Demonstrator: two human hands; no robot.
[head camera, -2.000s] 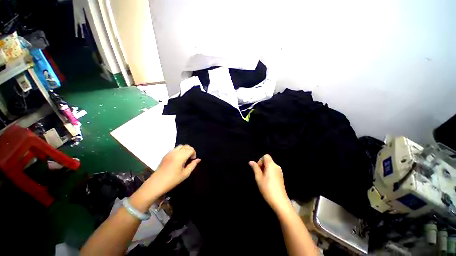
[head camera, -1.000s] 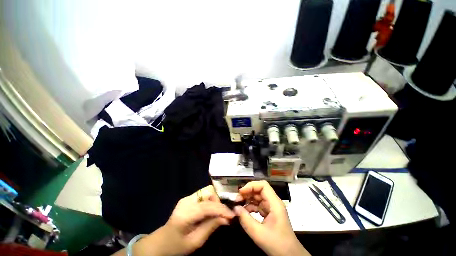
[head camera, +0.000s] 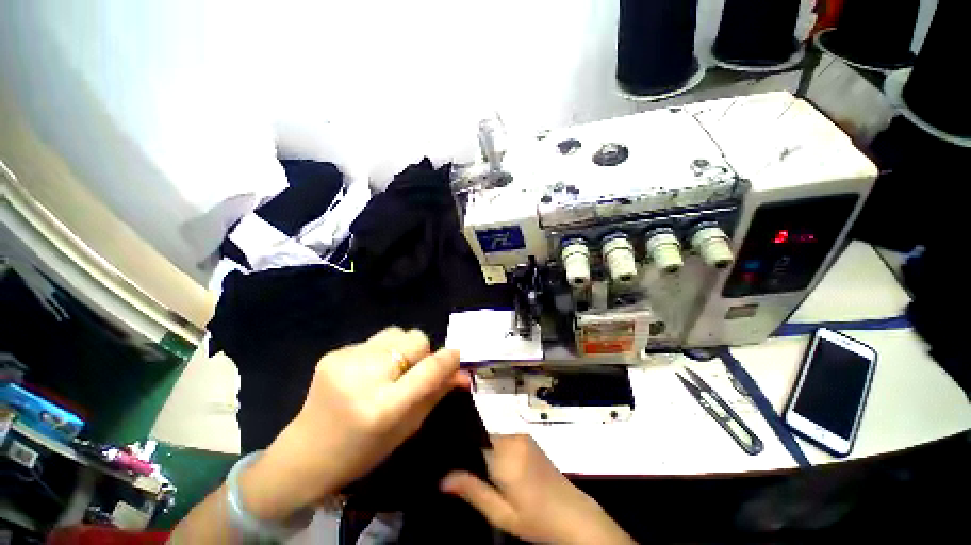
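Observation:
Black fabric (head camera: 309, 319) lies left of the off-white overlock machine (head camera: 639, 181) and hangs over the table's front edge. My left hand (head camera: 378, 389), with a ring and a bracelet, pinches the black fabric just left of the pale cloth plate (head camera: 492, 336). My right hand (head camera: 522, 484) is lower, at the fabric's right edge near the table front; it is slightly blurred and its fingertips are partly hidden, so its grip cannot be told. The needle area (head camera: 527, 298) has no fabric under it that I can see.
Thread snips (head camera: 721, 412), a blue strip (head camera: 761, 410) and a smartphone (head camera: 832, 391) lie right of the machine. White pieces (head camera: 272, 243) lie among black cloth at the back left. Large black thread cones (head camera: 656, 45) stand behind. The looper cover opening (head camera: 583, 392) shows dark at the machine front.
My hands were on the spread fabric, then together before the machine. Now they are apart: the left moved up and left, the right lower. Black fabric now shows between them.

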